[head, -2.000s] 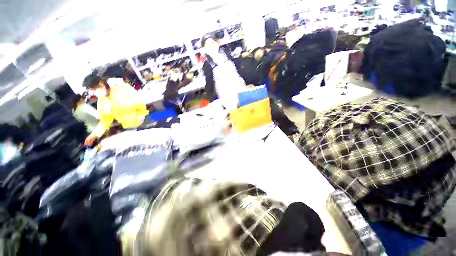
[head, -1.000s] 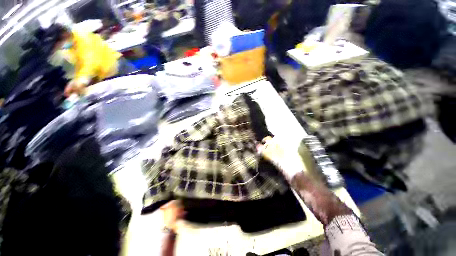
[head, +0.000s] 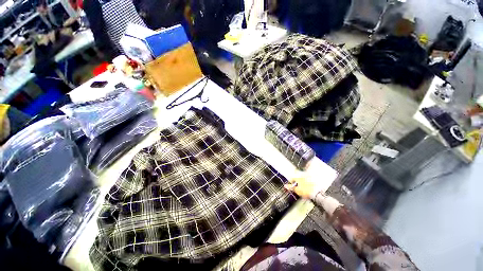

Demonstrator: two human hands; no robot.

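A plaid shirt jacket (head: 201,185), black and cream check, lies spread on the white table (head: 249,129) with its outer side up. A black strip shows along its near edge. My right hand (head: 302,187) is at the jacket's right corner, with the fingers on or at its edge; whether they pinch the cloth is unclear. My right forearm reaches in from the lower right. My left hand is not visible.
Polybagged dark garments (head: 45,169) cover the table's left side. An empty black hanger (head: 191,96), an orange-brown box (head: 175,68) and a blue box (head: 166,40) stand or lie at the far end. A narrow plaid piece (head: 288,144) lies at the right edge; a plaid heap (head: 296,74) is beyond.
The view has turned right. The jacket, bunched with a wide black part showing, now lies spread flatter. My right hand has moved from its far side to the right corner; my left hand has left the view.
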